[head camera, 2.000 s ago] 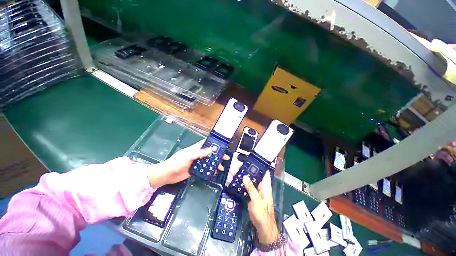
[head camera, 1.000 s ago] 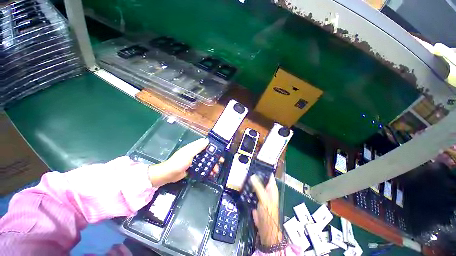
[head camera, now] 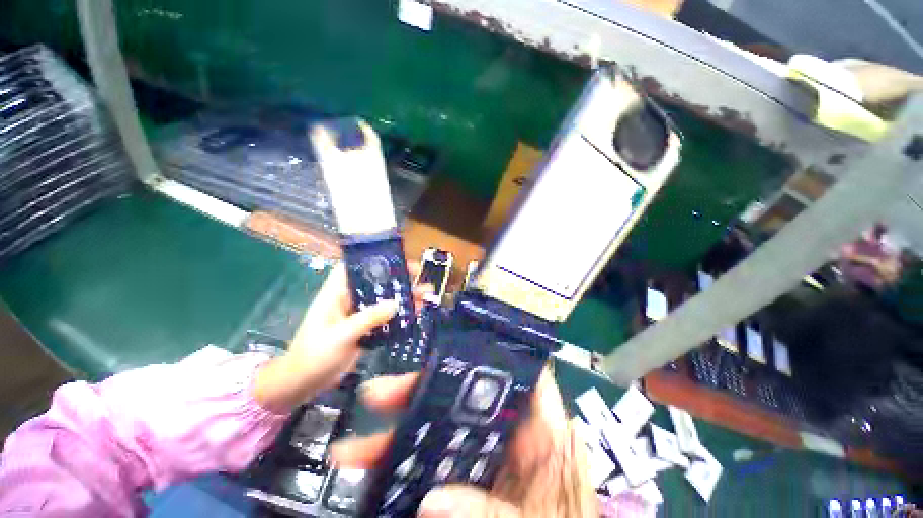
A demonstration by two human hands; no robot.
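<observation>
My right hand holds an open flip phone large and close to the camera, its lid up with a pale screen and round dark end. My left hand holds a second open flip phone, farther off, thumb on the dark keypad. Another phone with a pale rim stands behind, between them. The clear blister tray lies below, mostly hidden by my hands; a pale-centred phone sits in a pocket. The picture is somewhat blurred.
White flat pieces lie loose at the right. Stacked clear trays stand far left, and a spare tray lies behind. A yellow box is partly hidden. A worn metal frame crosses the right, before rows of phones.
My right hand has brought its phone up much closer to the camera. My left hand's phone has moved left and up, its lid now tilting left. The view has shifted.
</observation>
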